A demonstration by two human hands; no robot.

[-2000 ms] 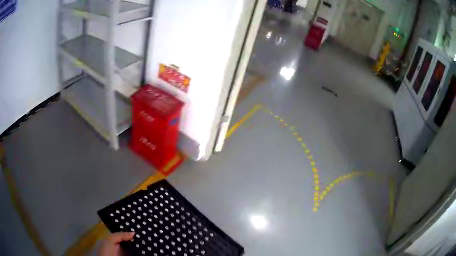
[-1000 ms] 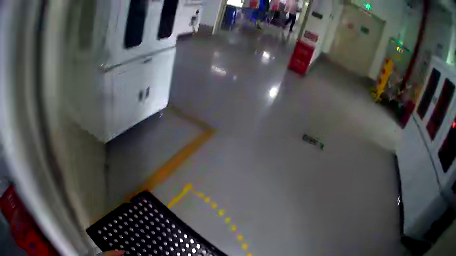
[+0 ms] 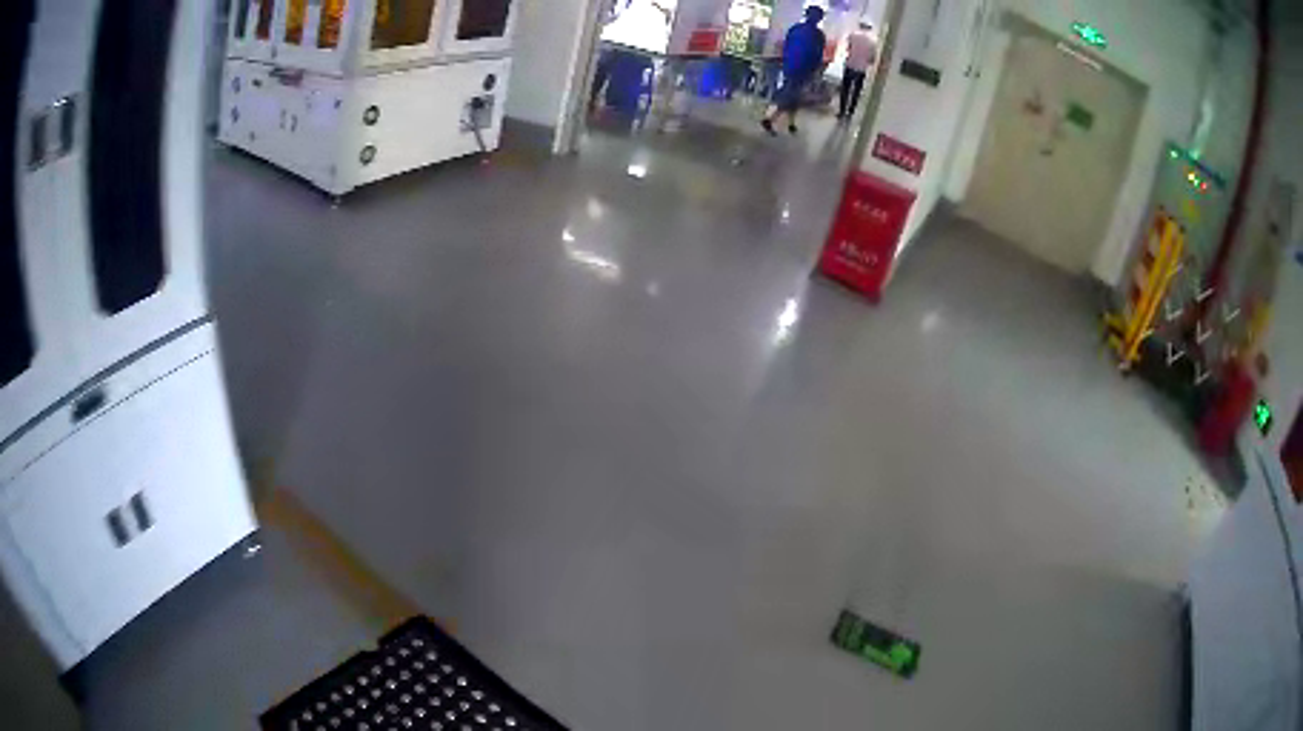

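Observation:
A black parts tray (image 3: 415, 691) shows at the bottom edge of the head view, left of the middle, above the grey floor. Shiny silver round parts (image 3: 383, 691) sit in rows in its pockets. The near part of the tray is cut off by the frame's edge. Neither my left hand nor my right hand is in the picture.
White cabinets stand at the left (image 3: 165, 471) and the right edge (image 3: 1240, 614). A white machine (image 3: 293, 126) is at the back left. A red box (image 3: 866, 236) stands by a pillar. Two people (image 3: 800, 64) are beyond the opening. A yellow barrier (image 3: 1147, 286) is at the right.
The view has moved forward past the door frame. The tray sits lower in the picture, and the fingers on its left edge have gone out of view. The green floor sign is nearer.

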